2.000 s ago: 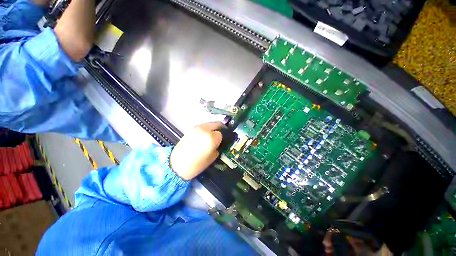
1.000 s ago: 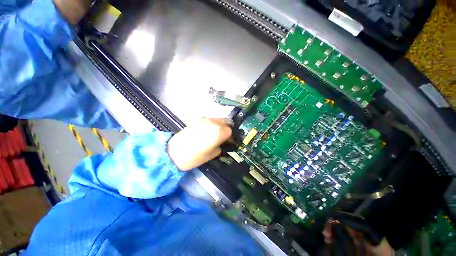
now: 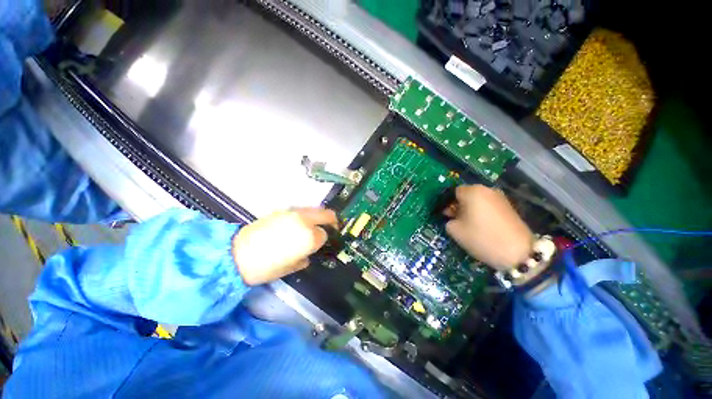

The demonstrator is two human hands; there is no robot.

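The large green main circuit board (image 3: 402,195) lies in a black pallet (image 3: 375,152), with a yellow block (image 3: 360,225) near its left edge. A narrow green side strip (image 3: 453,127) runs along its far edge. My left hand (image 3: 285,243) is at the board's left edge with fingertips bent down at the pallet. My right hand (image 3: 485,226), with a bead bracelet, is over the board's upper right part. Its fingertips are dark and point down at the board. Whether either hand holds a part cannot be told.
A pallet clamp (image 3: 332,174) sticks out over shiny metal (image 3: 258,101). Chain rails (image 3: 336,48) run along both sides. Behind are a bin of grey components (image 3: 515,39) and one of yellow components (image 3: 605,101). Another person's blue sleeve (image 3: 39,156) is at the left. A blue cord runs right.
My right hand has come from the lower right edge to over the board. My left hand stays by the board's left edge. The view has shifted, showing more of the bins.
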